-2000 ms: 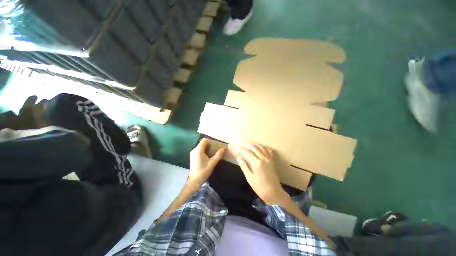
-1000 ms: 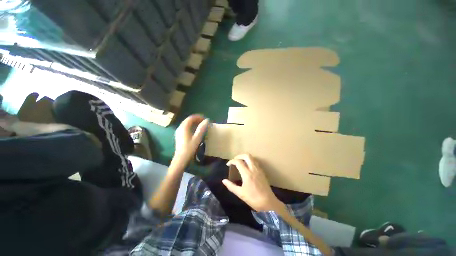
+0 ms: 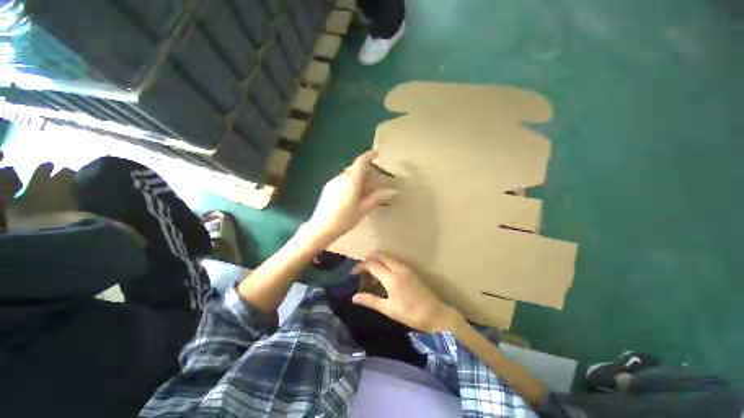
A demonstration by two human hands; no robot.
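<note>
A flat brown box blank (image 3: 457, 196) lies across my lap, its rounded lid end pointing away from me. My left hand (image 3: 352, 198) is at the blank's left edge, over the small corner tab, thumb on the board and fingers around the tab; the tab is mostly hidden. A dark gap shows beside the fingertips. My right hand (image 3: 401, 295) is at the near left edge, with fingers on the board and thumb below, around a small near tab. The right side flap (image 3: 534, 263) lies flat.
Wrapped dark goods (image 3: 183, 98) stand on a wooden pallet (image 3: 285, 147) at upper left. A seated person's striped trouser leg (image 3: 163, 220) is close on my left. A white shoe (image 3: 382, 45) is at the top, a dark shoe (image 3: 624, 369) at lower right. The floor is green.
My left hand has moved from beside the left side flap forward and right onto the corner tab. My right hand stays at the near edge. The blank has shifted slightly left and tilted.
</note>
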